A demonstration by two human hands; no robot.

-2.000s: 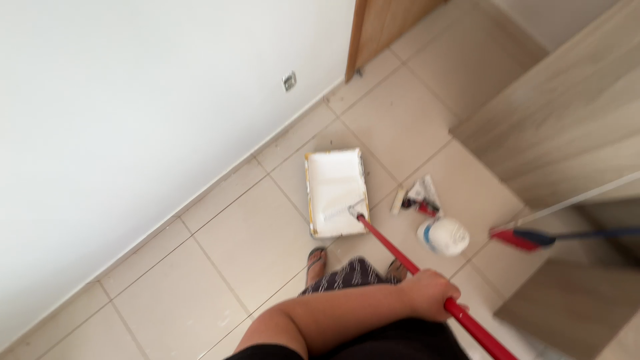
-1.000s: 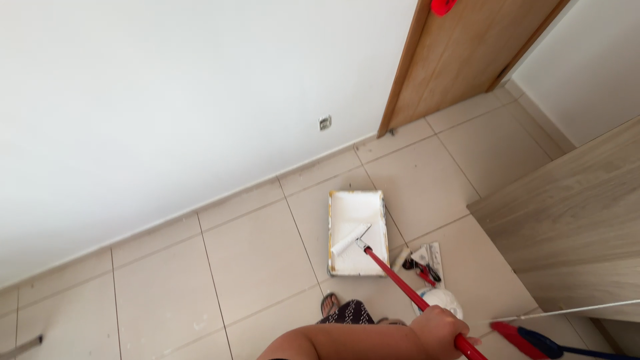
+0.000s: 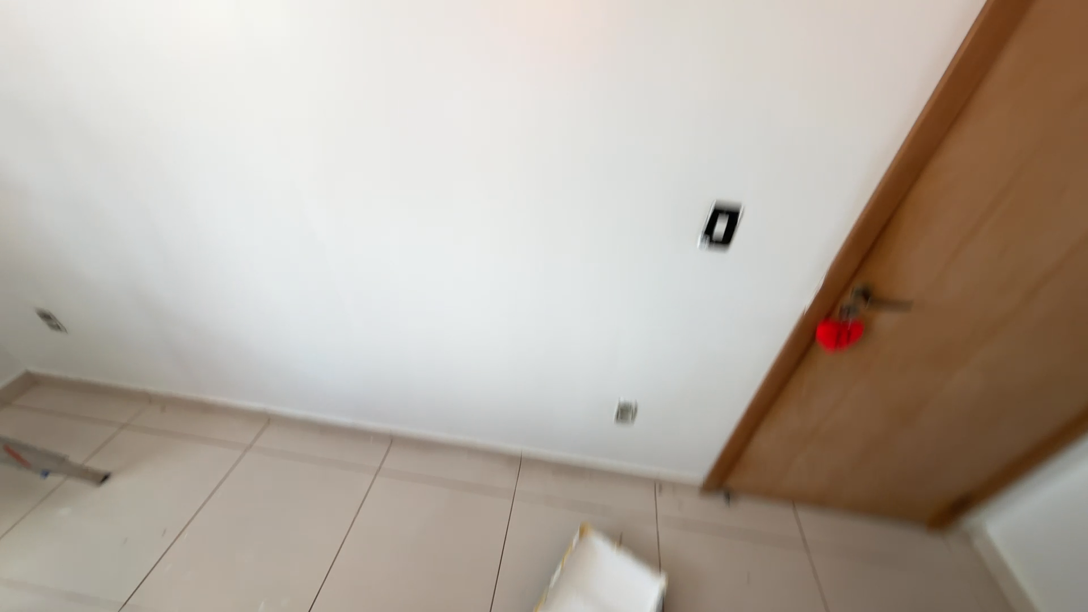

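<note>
Neither of my hands shows in the head view now. Part of a paint tray (image 3: 605, 578), coated white with yellowish marks on its rim, lies on the tiled floor at the bottom edge; the rest of it is cut off. The paint roller and its red pole are out of view. Behind the tray rises a white wall (image 3: 425, 229), slightly blurred.
A wooden door (image 3: 960, 340) with a metal handle (image 3: 884, 303) and a red hanging object (image 3: 840, 334) stands at right. The wall bears a black-framed switch opening (image 3: 721, 225) and low sockets (image 3: 626, 412). At left, a metal leg-like piece (image 3: 72, 467) reaches over the floor tiles (image 3: 340, 510).
The view has swung up to the wall and door. The hand on the red pole and the roller, seen over the tray a second ago, have left the view.
</note>
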